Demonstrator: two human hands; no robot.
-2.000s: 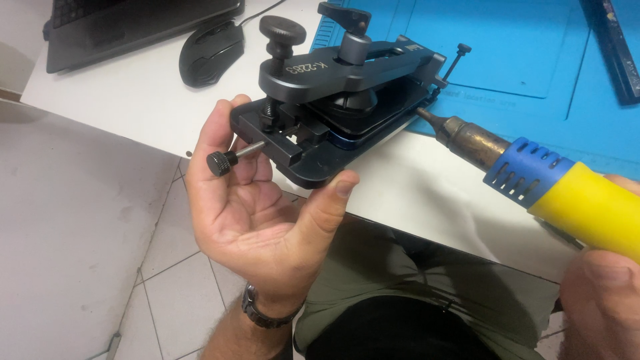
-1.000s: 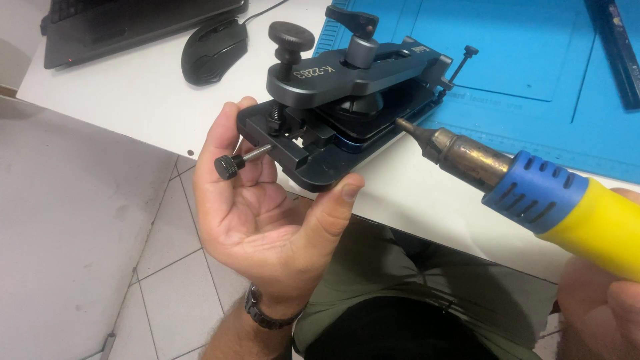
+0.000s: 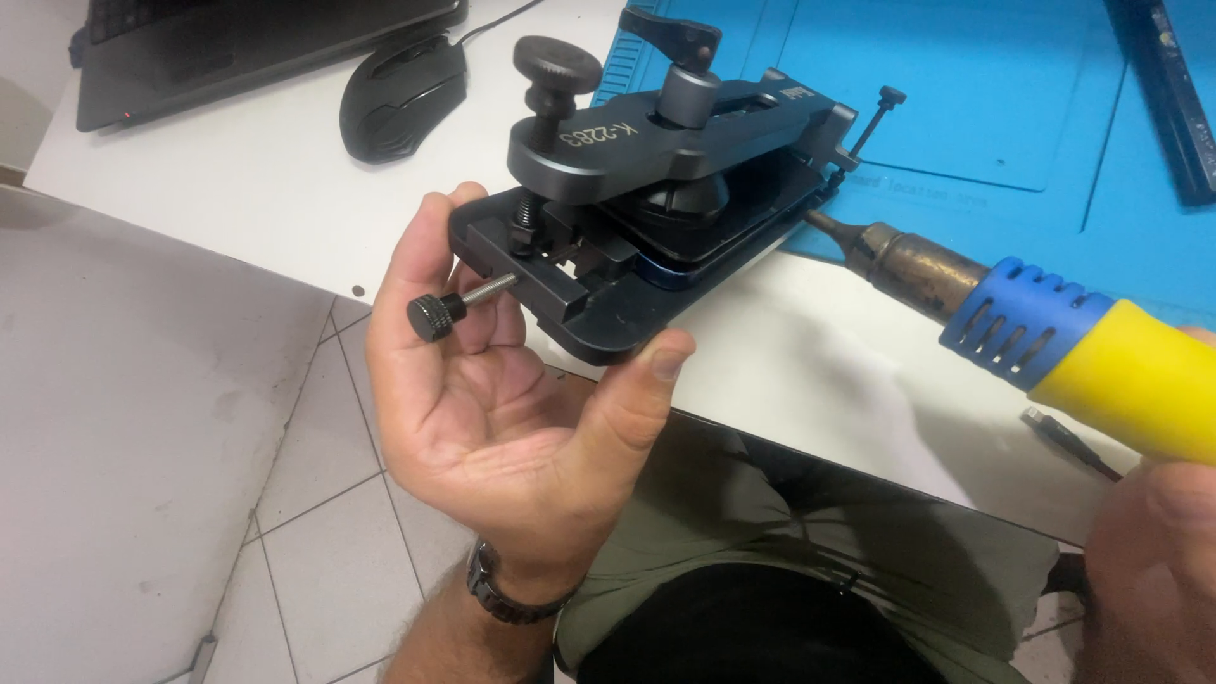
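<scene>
My left hand (image 3: 513, 408) grips the near end of a black metal phone-screen clamping fixture (image 3: 608, 171), thumb at the front edge and fingers behind and below. A smartphone (image 3: 750, 223) lies clamped in it, under a dark suction cup (image 3: 679, 199) on the upper arm. At the right edge my right hand (image 3: 1159, 541), partly out of view, is closed on a yellow and blue hot-air gun (image 3: 1064, 342). The gun's narrow metal nozzle points left, close to the phone's long side near the fixture's far end; whether it touches cannot be told.
Behind the fixture a blue silicone repair mat (image 3: 931, 104) covers part of the white table (image 3: 237, 190). A black computer mouse (image 3: 404, 95) and a laptop (image 3: 247, 47) stand at the upper left. A cable plug (image 3: 1054, 432) lies beneath the gun. A dark bar-shaped object (image 3: 1164, 104) rests at the upper right.
The hot-air gun's nozzle moved left and down along the phone's side, then back toward the fixture's far end. My left hand keeps its hold on the fixture.
</scene>
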